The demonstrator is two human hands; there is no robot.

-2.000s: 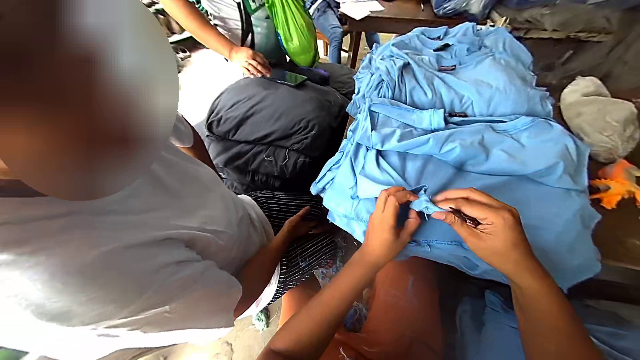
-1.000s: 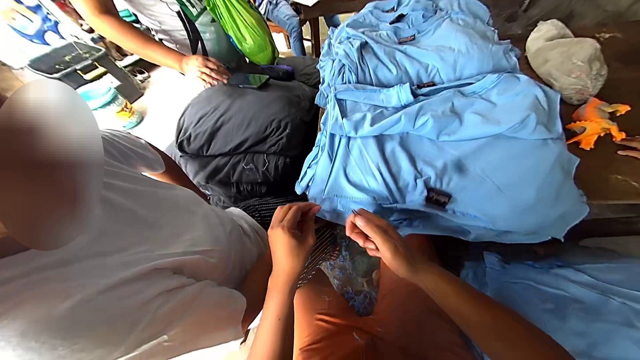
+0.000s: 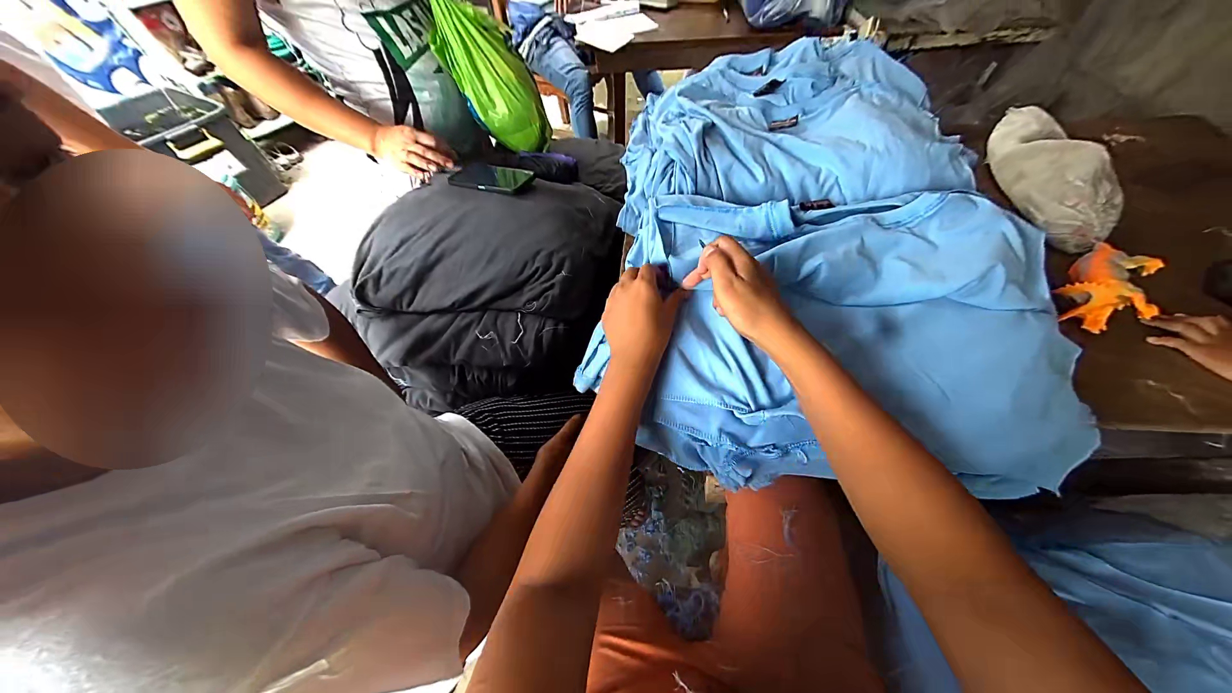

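Note:
Light blue knit shirts (image 3: 914, 327) lie stacked before me, with small dark neck labels showing on several. At the left part of the front shirt, my left hand (image 3: 640, 313) has its fingers closed on a bit of the blue fabric. Close beside it on the right, my right hand (image 3: 736, 279) is closed around a small dark, pointed tool, mostly hidden by the fingers; its tip shows above the index finger. The hands nearly touch. What lies between the fingertips is too small to make out.
Left of the shirts is a dark grey cloth pile (image 3: 481, 260) bearing a phone (image 3: 491, 178) beside a person's hand. A person in a white shirt (image 3: 289, 520) sits close at left. At right are a grey cloth bundle (image 3: 1054, 178), an orange toy figure (image 3: 1107, 287) and another person's hand.
Both hands have moved from near my lap at the front edge up onto the front shirt's left part. The neck label that showed near that shirt's lower middle a second ago is out of sight there.

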